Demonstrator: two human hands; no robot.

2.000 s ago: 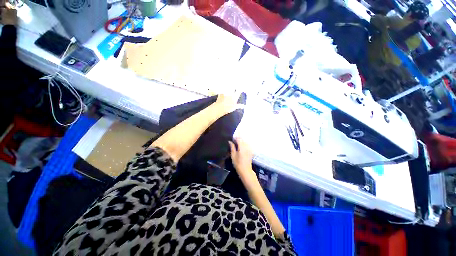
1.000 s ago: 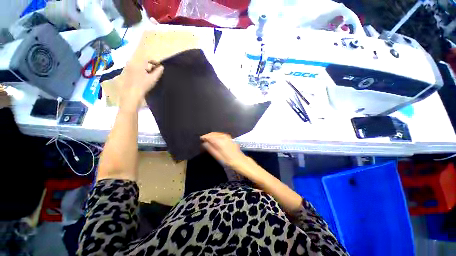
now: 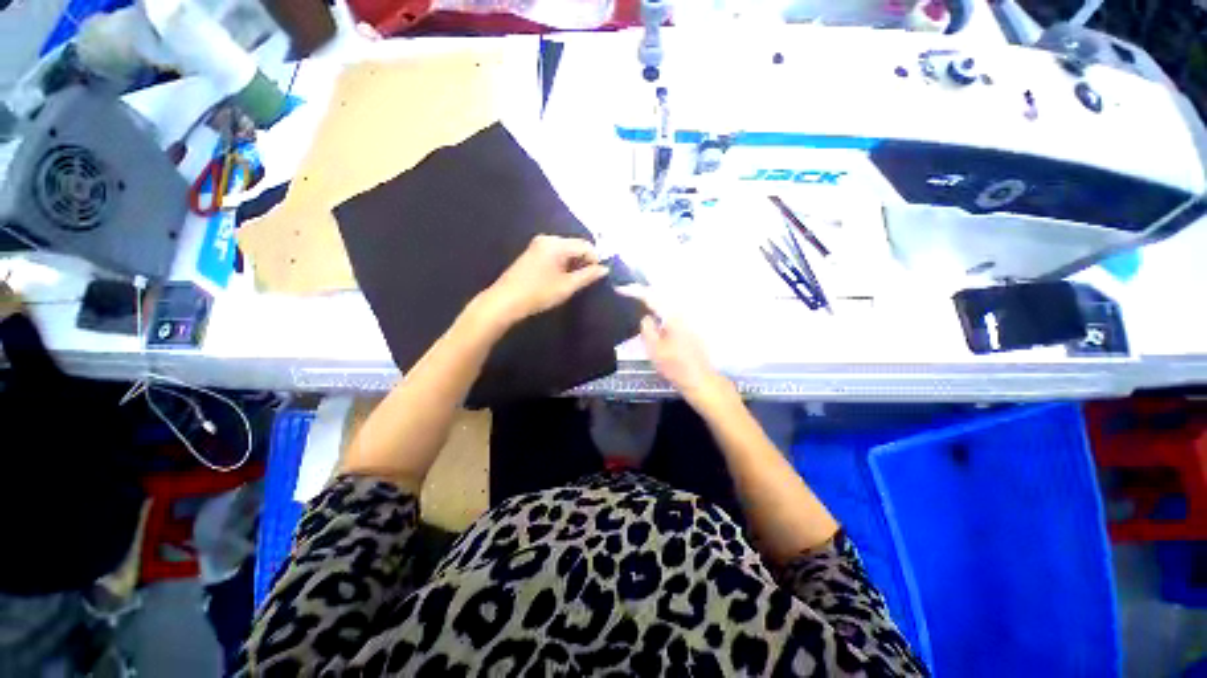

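A dark brown cut fabric panel (image 3: pixel 450 252) lies flat on the white table, its lower edge over the table's front edge. My left hand (image 3: pixel 549 276) holds the panel near its right corner, fingers pinched. My right hand (image 3: pixel 669 347) grips the same corner at its right edge, fingertips close to my left hand's. The corner between the hands looks slightly folded; the detail is blurred. The sewing machine (image 3: pixel 821 172) stands to the right, its needle area (image 3: pixel 669 199) just beyond my hands.
A tan perforated card pattern (image 3: pixel 384 119) lies under and behind the panel. Tweezers and snips (image 3: pixel 794 265) lie right of the needle, a phone (image 3: pixel 1019 317) farther right. Orange-handled scissors (image 3: pixel 209 186) and a grey fan box (image 3: pixel 86 179) stand left. A blue crate (image 3: pixel 993 530) is below right.
The panel has come off my lap, been spread out and turned on the table. My left hand has moved from its far left edge to the right corner, where my right hand has joined it.
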